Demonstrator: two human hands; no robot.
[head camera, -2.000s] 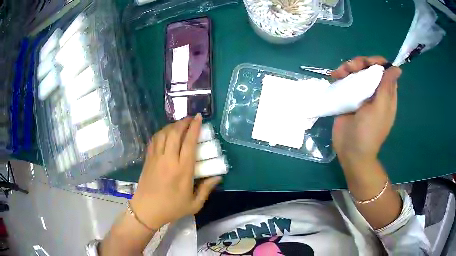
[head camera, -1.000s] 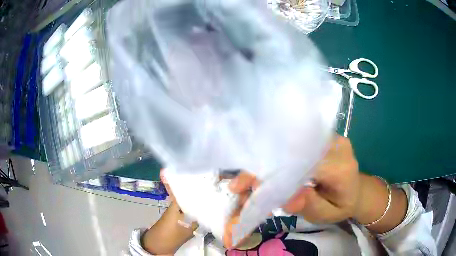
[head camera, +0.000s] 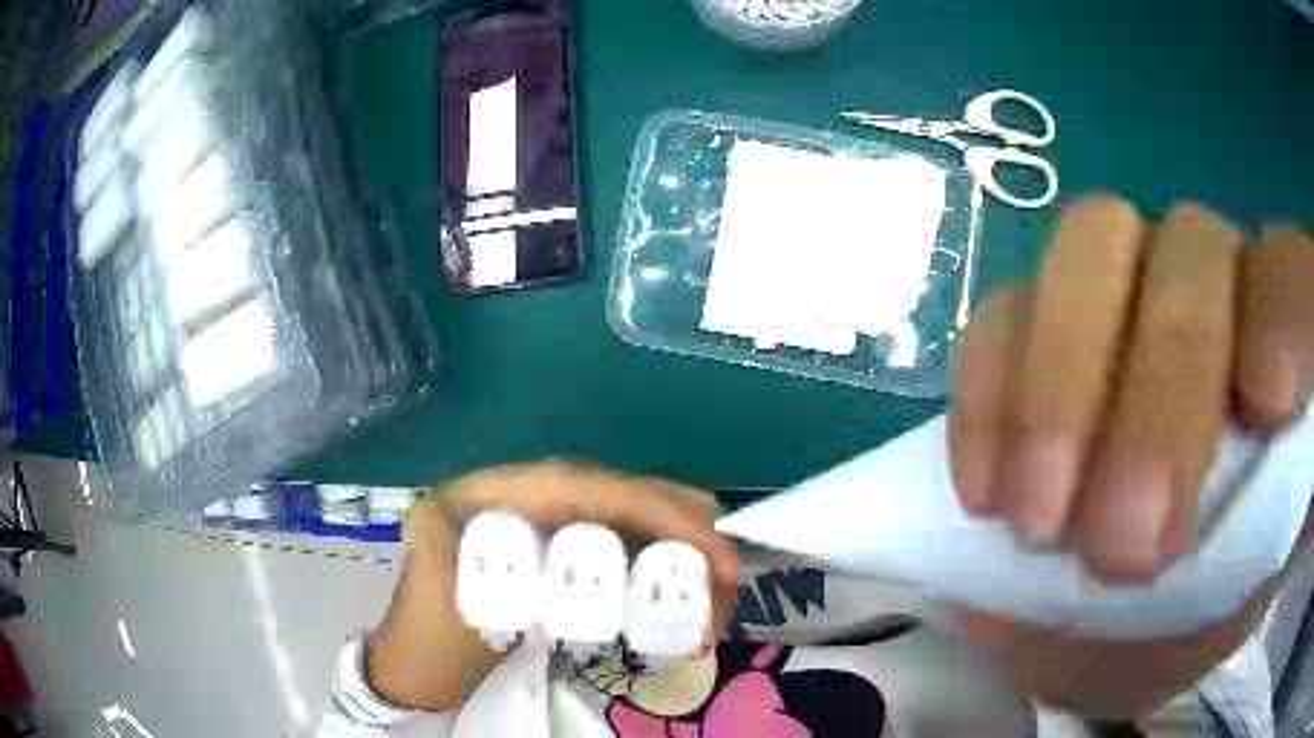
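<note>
My left hand (head camera: 577, 498) holds three white plastic housings (head camera: 585, 583) in a row over my lap, their end faces with small dark marks turned up toward the camera. My right hand (head camera: 1138, 375) is wrapped around the white piping bag (head camera: 879, 526). The bag lies sideways and its fine tip points left, close to the rightmost housing and my left fingers. Whether the tip touches anything cannot be told. The rest of the bag is cut off at the right edge.
A clear plastic box (head camera: 656, 310) with white wiping paper (head camera: 829, 245) lies on the green bench. Scissors (head camera: 994, 141) lie at its right, a smartphone (head camera: 512, 144) at its left. Blister trays (head camera: 346, 289) with white parts stand far left. A round tub (head camera: 778, 18) is cut off at the top.
The cloudy bag film that covered the middle of the view is gone. The bag now lies sideways in my right hand, tip pointing left, and the three housings show in my left hand.
</note>
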